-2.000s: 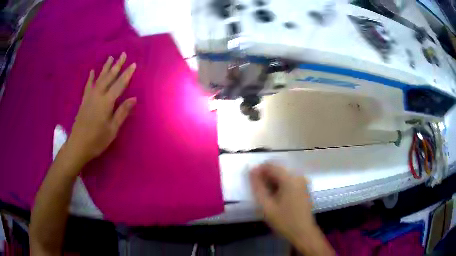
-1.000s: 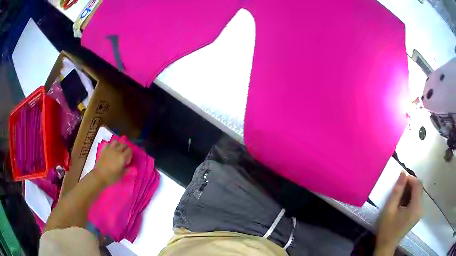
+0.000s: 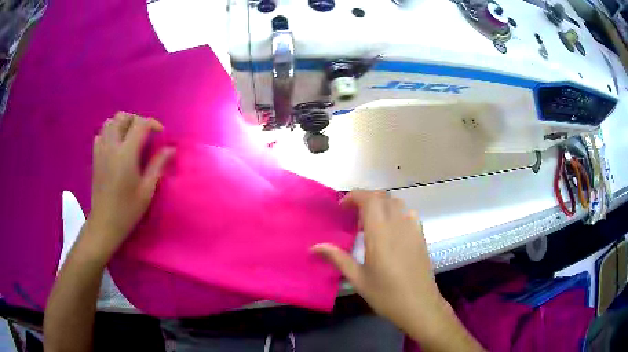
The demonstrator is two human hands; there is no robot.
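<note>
A small magenta cut piece (image 3: 241,234) lies over the large magenta body panel (image 3: 62,130), in front of the presser foot and needle (image 3: 265,130), where the lamp glows. My left hand (image 3: 127,179) is at the piece's left end, fingers bent and pinching its edge. My right hand (image 3: 389,254) holds the piece's right end between thumb and fingers. The white sewing machine (image 3: 441,75) with blue stripe and "JACK" lettering stands behind and to the right.
Snips with orange-red handles (image 3: 568,182) lie at the table's right end. A crumpled magenta pile (image 3: 523,316) is below the table edge at right. The marked table edge (image 3: 475,244) runs along the front.
The view has turned back right from the stack. My left hand has left the stack, and a small piece now lies on the body panel. My right hand has taken hold of its right end.
</note>
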